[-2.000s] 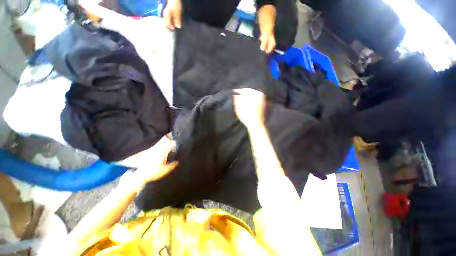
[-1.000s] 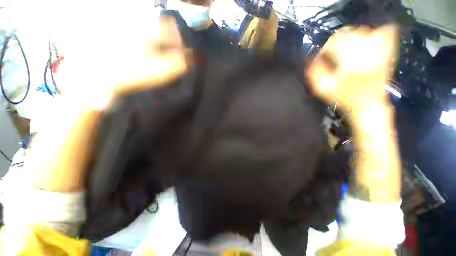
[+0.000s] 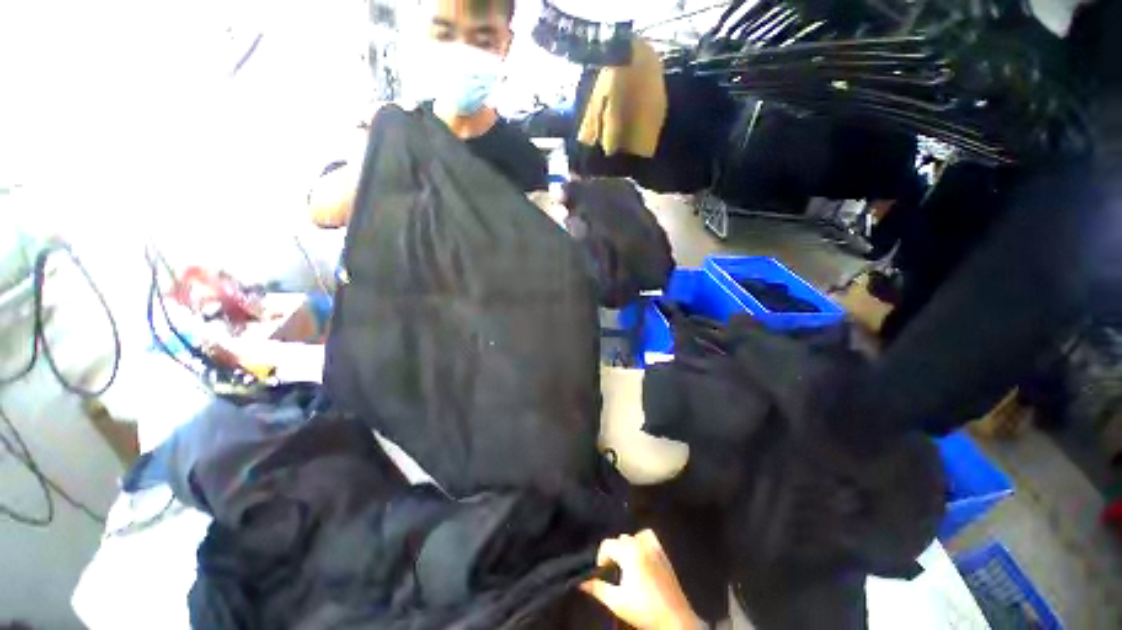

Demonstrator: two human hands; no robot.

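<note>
My right hand [image 3: 640, 581] is at the bottom centre, closed on the edge of a black garment [image 3: 492, 560]. My left hand is not in view. A large black cloth panel [image 3: 468, 308] stands raised and spread in front of me; whether it is part of the same garment is unclear. Its top edge is in front of a person across from me, and what holds it up is hidden. Dark garments [image 3: 265, 492] lie heaped at the left on a pale padded table [image 3: 135, 566]. A black garment pile [image 3: 800, 455] is on the right.
A person [image 3: 505, 148] in a mask faces me. A pale rounded pad [image 3: 640, 431] shows between the cloths. Blue crates [image 3: 787, 318] stand at the right, with racks of dark clothes [image 3: 800, 148] behind. Cables [image 3: 43, 357] hang at the left.
The view has tilted down from the last blurred frame. Both my hands were raised at the dark cloth; now only my right hand shows, lower down. The black panel is farther from me.
</note>
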